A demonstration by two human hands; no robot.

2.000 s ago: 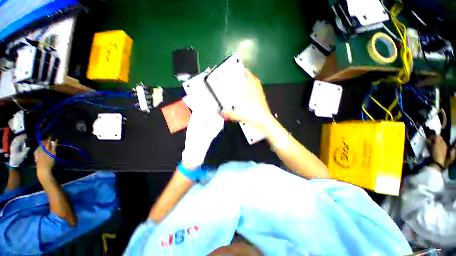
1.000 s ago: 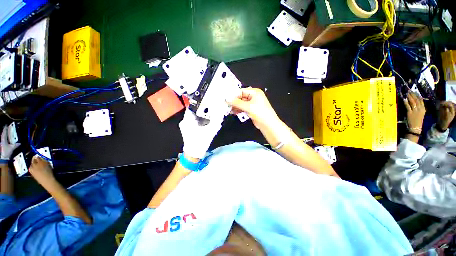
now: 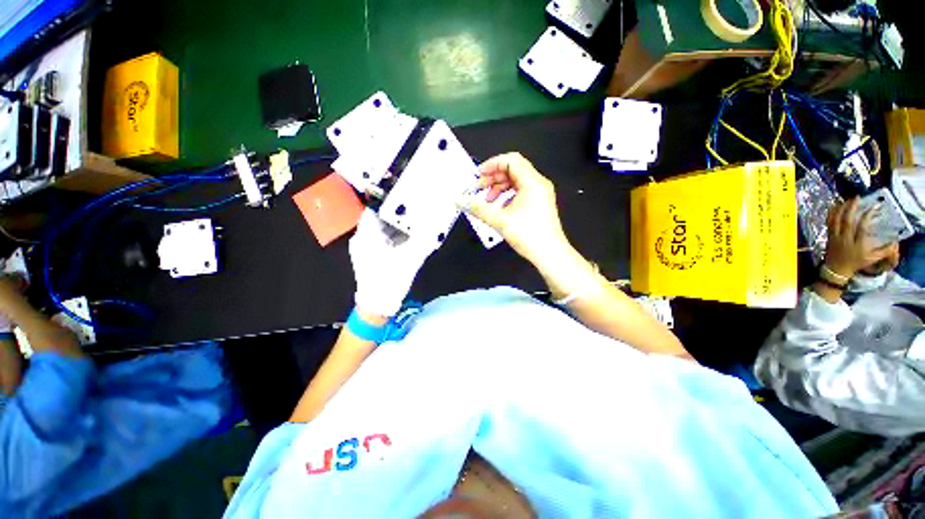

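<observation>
A white electronic unit (image 3: 431,182) with dark dots at its corners and a dark connector edge is held tilted in front of me. My left hand (image 3: 383,266), in a white glove with a blue wrist strap, is closed on its lower left side. My bare right hand (image 3: 515,203) is at the unit's right edge, thumb and index finger close together; whether it grips anything is too small to tell. Another white unit (image 3: 367,134) shows behind the held one at the upper left. Part of a further white piece (image 3: 485,231) shows below it.
A red-orange pad (image 3: 329,209) lies left of my glove. A connector block (image 3: 250,177) on blue cables and a white unit (image 3: 189,247) are further left. A black unit (image 3: 290,96) lies on the green surface. A yellow carton (image 3: 714,233) stands right. Neighbours' hands work at both sides.
Since the earliest frame, the held unit has turned, showing its connector edge. My right hand has drawn back from across its face to its right edge. The camera view has shifted.
</observation>
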